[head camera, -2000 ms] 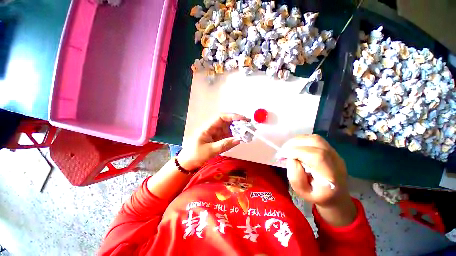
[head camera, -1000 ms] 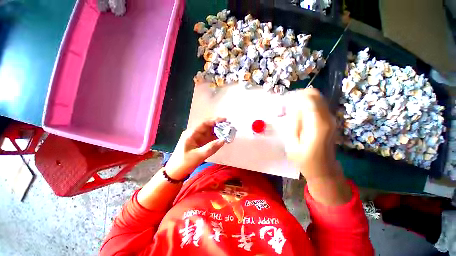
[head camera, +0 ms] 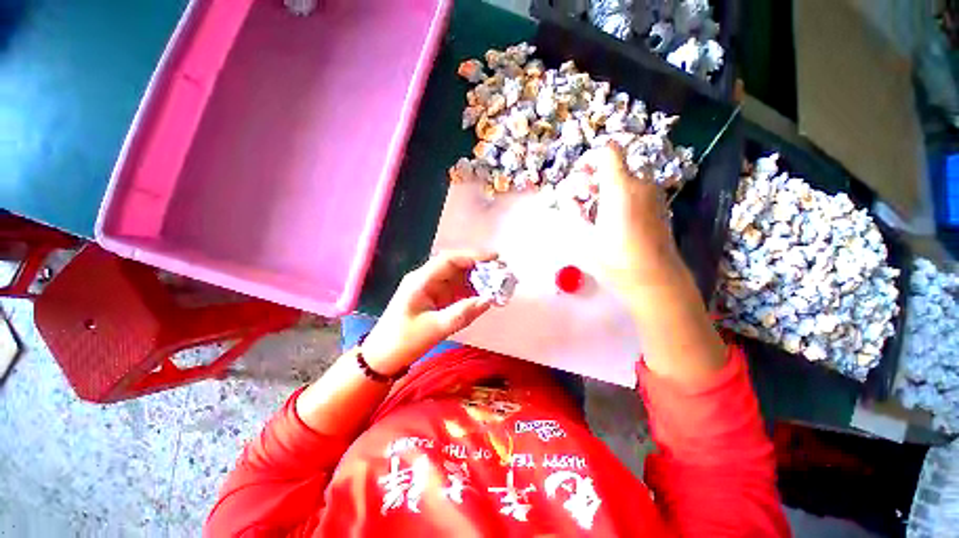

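My left hand (head camera: 426,307) holds a grey-white knobbly moulded piece (head camera: 492,282) between thumb and fingers over the near left part of the pale work board (head camera: 547,334). My right hand (head camera: 628,215) is at the near edge of the heap of small moulded parts (head camera: 568,114), over the far right part of the board. It is overexposed, and its fingertips blend into the heap, so I cannot tell whether they grip anything. The thin white applicator stick cannot be made out. A small red disc (head camera: 569,278) lies on the board between my hands.
A large pink tray (head camera: 284,147) stands at the left with a grey piece (head camera: 301,5) at its far end. A black tray of small parts (head camera: 810,263) is at the right, and larger pieces (head camera: 657,26) are beyond the heap. A brown cardboard sheet (head camera: 857,100) and red stool (head camera: 105,326) also show.
My right hand has gone from working with the white stick at the held piece, across the board, to the heap. My left hand still holds the piece. The view has shifted somewhat right.
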